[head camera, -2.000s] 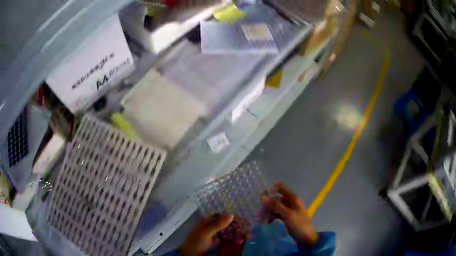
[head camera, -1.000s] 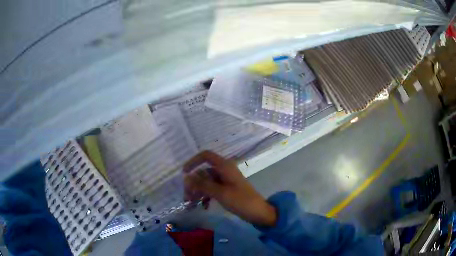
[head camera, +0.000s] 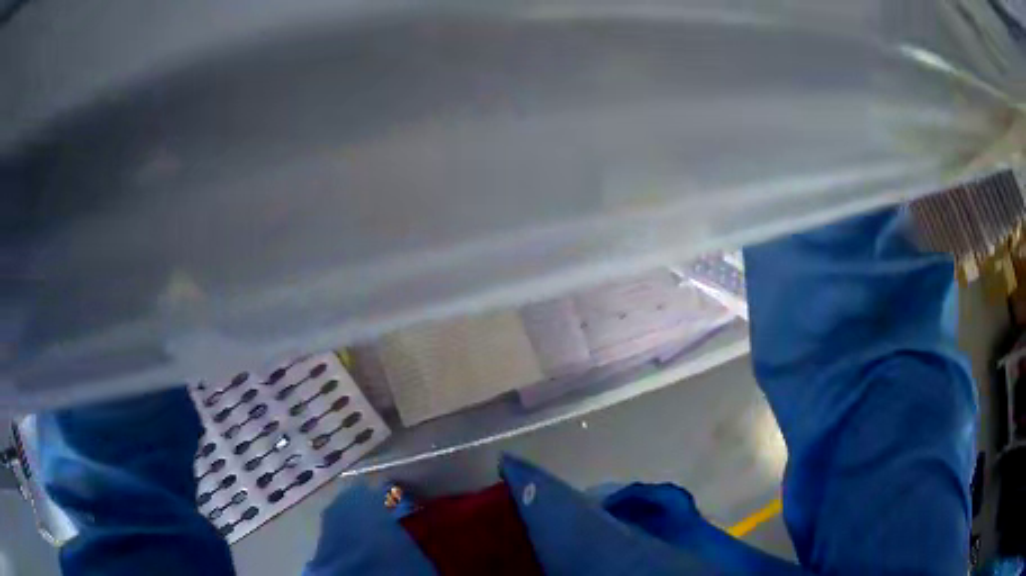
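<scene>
Neither of my hands shows; both blue sleeves reach up and pass behind a large blurred grey surface that fills the upper half of the view. The left sleeve is at the lower left, the right sleeve at the right. Under the grey surface's edge lies the punched card tray [head camera: 281, 433] with rows of dark dumbbell-shaped parts, beside my left sleeve. Papers [head camera: 461, 366] lie on the shelf to the right of it. Part of a clear dimpled tray [head camera: 720, 273] shows next to my right sleeve. What my hands hold is hidden.
The shelf's pale curved front edge [head camera: 540, 425] runs across the middle. Ribbed dividers [head camera: 970, 214] stand at the far right. Grey floor with a yellow line [head camera: 756, 518] lies below. A metal frame part shows at the left edge.
The clear dimpled tray, held in both hands two seconds ago, no longer shows in them. Both arms have moved up and apart, and the hands have gone out of sight. The grey surface covers more of the view.
</scene>
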